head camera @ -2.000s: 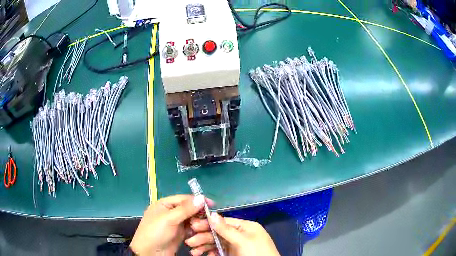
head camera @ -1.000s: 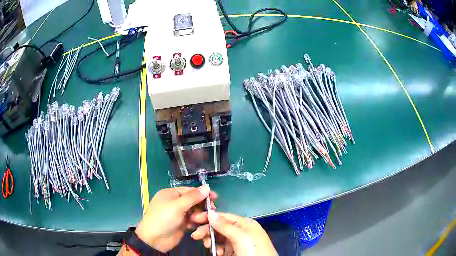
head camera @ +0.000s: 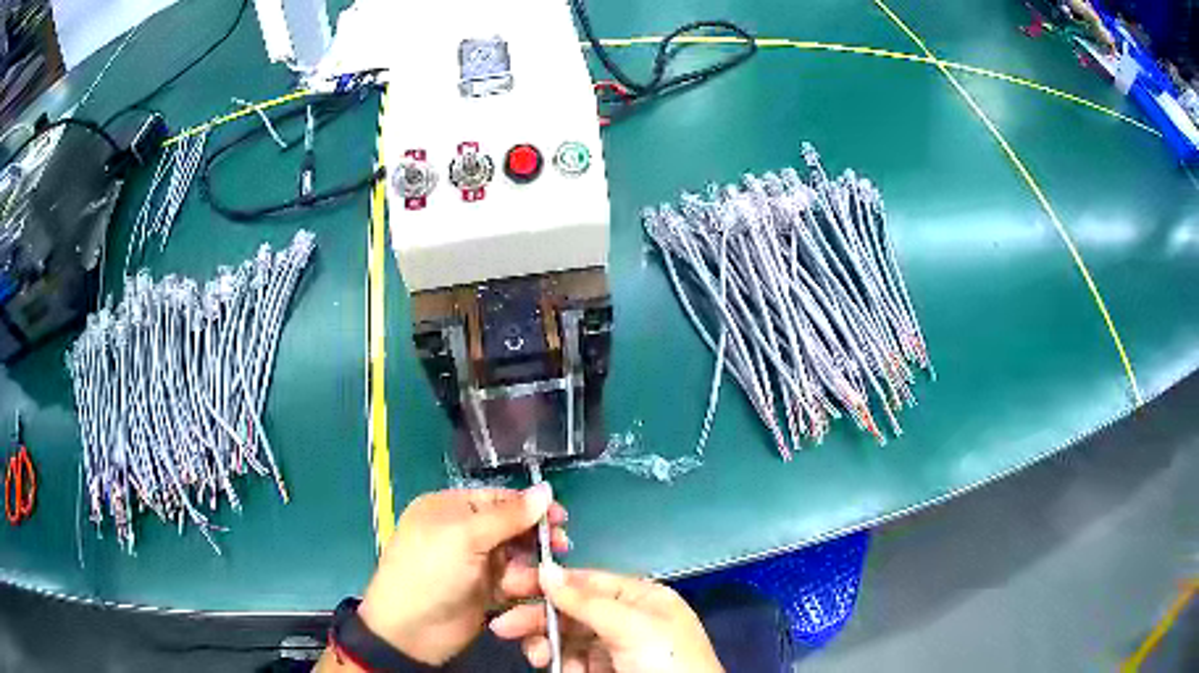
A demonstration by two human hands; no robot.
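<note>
A short grey cable [head camera: 550,589] stands nearly upright in the picture in front of the machine. Its upper end is at the front edge of the dark crimping head [head camera: 522,418] with the clear guard; the plug is hidden there. My left hand [head camera: 454,565] pinches the cable close below the head, between thumb and fingers. My right hand [head camera: 631,625] holds the same cable lower down. The crimping machine [head camera: 500,224] has an off-white housing with a red button, a green-marked button and two silver switches.
A left cable pile [head camera: 178,388] and a right cable pile [head camera: 796,296] flank the machine on the green bench [head camera: 999,329]. Orange-handled scissors [head camera: 19,484] lie far left. Crumpled clear film [head camera: 658,464] lies by the head. A black cord [head camera: 704,59] loops behind.
The cable and both hands have moved forward to the crimping head, and the plug end has gone from free view to inside its front edge. Both hands keep their hold.
</note>
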